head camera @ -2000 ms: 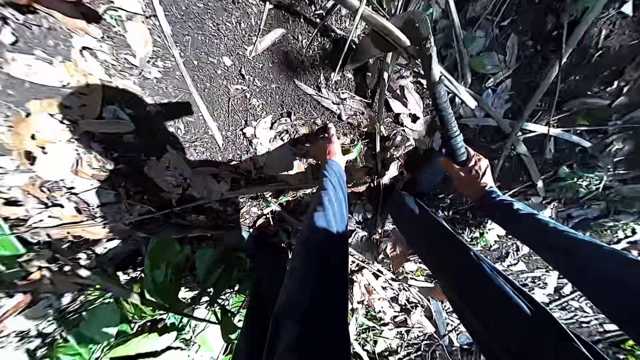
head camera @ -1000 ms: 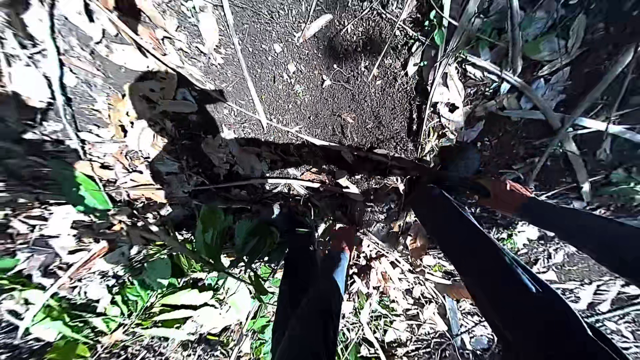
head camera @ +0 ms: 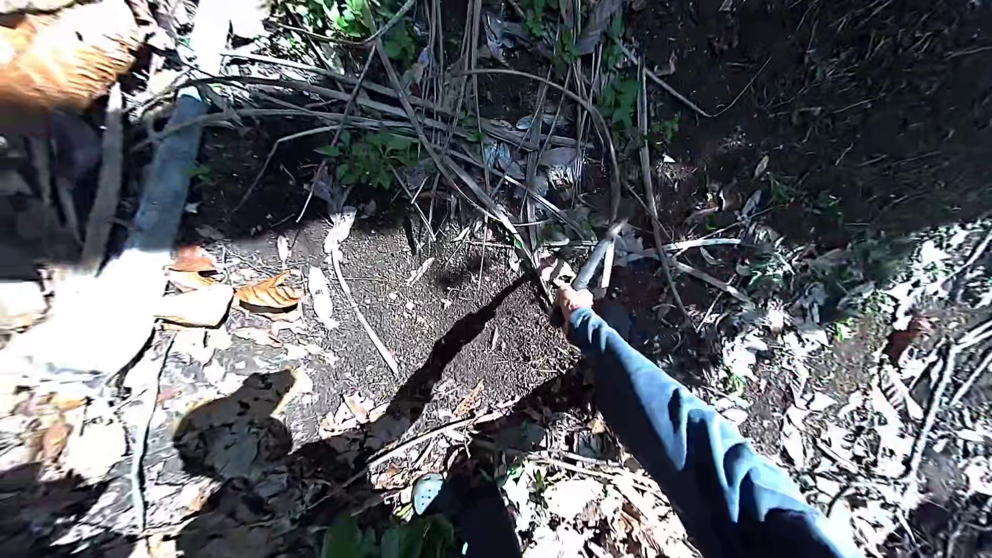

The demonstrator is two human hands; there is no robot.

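My right hand, at the end of a blue long sleeve reaching in from the lower right, is closed around a greyish rod-like handle. The handle slants up and to the right from my fist, over dry stems and leaf litter. Whether it belongs to a tool or is a cut stick, I cannot tell. Just left of the fist lies bare dark soil crossed by a narrow shadow. My left hand is out of view.
Dry stalks and a curved stem tangle beyond my hand. A pale trunk or thick branch stands at the left, near brown dry leaves. A light perforated shoe shows at the bottom beside my dark trouser leg. A thin stick lies on the soil.
The view has shifted a lot. My left hand, seen low near my leg one second ago, has left view. My right hand is now farther out over the stems, still closed on a handle.
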